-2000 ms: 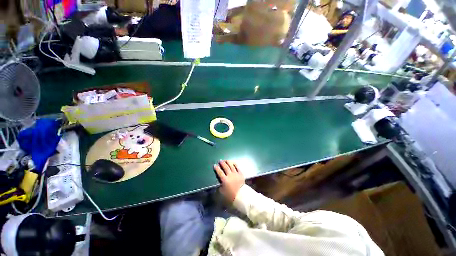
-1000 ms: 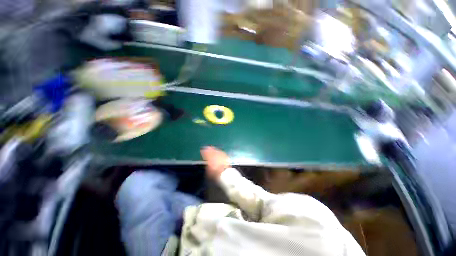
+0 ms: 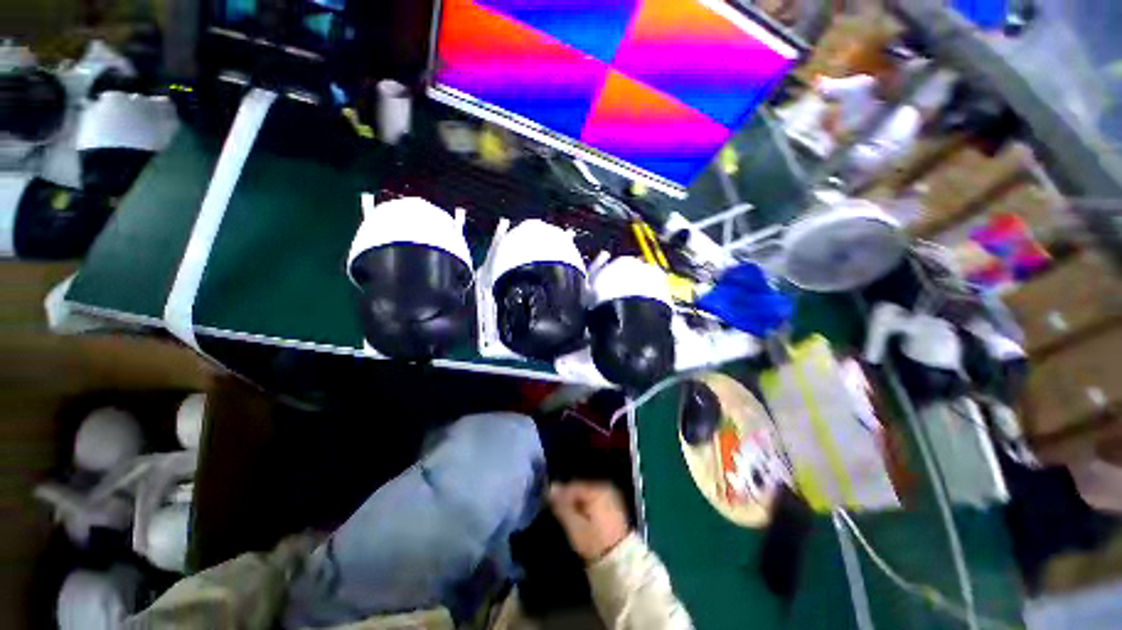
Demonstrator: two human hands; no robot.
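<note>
Three dome cameras with white housings and glossy black ball fronts stand in a row at the bench's front edge: the left one [image 3: 412, 281], the middle one [image 3: 539, 291] and the right one [image 3: 631, 322]. My right hand [image 3: 591, 517] is blurred, below the cameras and just left of the side bench's edge. It touches no camera; its fingers look loosely curled, and I see nothing in it. My left hand is out of the picture; only a sleeve [image 3: 222, 593] shows at the lower left.
A monitor [image 3: 615, 74] stands behind the cameras. To the right are a black mouse [image 3: 700, 412] on a round pad [image 3: 738, 474], a parts box [image 3: 827, 425], a blue cloth [image 3: 747, 299] and a fan [image 3: 844, 246]. More cameras [image 3: 117, 135] are at the left; white units [image 3: 111, 511] sit lower left.
The view has swung left, bringing the monitor and camera row into sight. The yellow tape roll has left the picture. My right hand is off the green bench top it rested on.
</note>
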